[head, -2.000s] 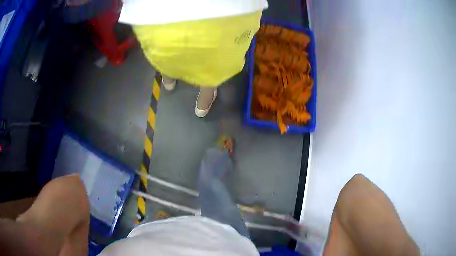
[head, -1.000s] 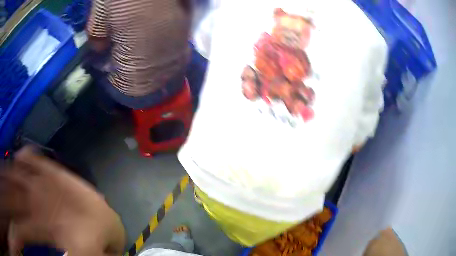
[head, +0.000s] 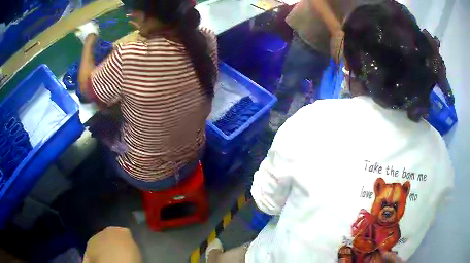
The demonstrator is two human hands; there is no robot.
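Note:
Neither of my hands is in view; only a bare, bent part of my arm [head: 112, 247], blurred, shows at the bottom left edge. A blue crate [head: 46, 156] at the left holds dark blue moulded parts [head: 14, 141] and a white liner sheet [head: 44, 113]. A second blue crate [head: 252, 117] stands just right of the seated person, on top of other blue crates. It holds a row of small dark blue parts [head: 238, 114] beside a white liner.
A person in a striped top [head: 162, 102] sits on a red stool [head: 180, 203] at the green belt [head: 59, 51]. A person in a white top [head: 330, 154] stands close ahead on the right. Another person [head: 317, 31] is beyond. Yellow-black tape [head: 224, 226] crosses the floor.
The view has risen from the floor to the people and the belt. The orange parts crate has left the picture. My right arm is out of view and my left arm shows less.

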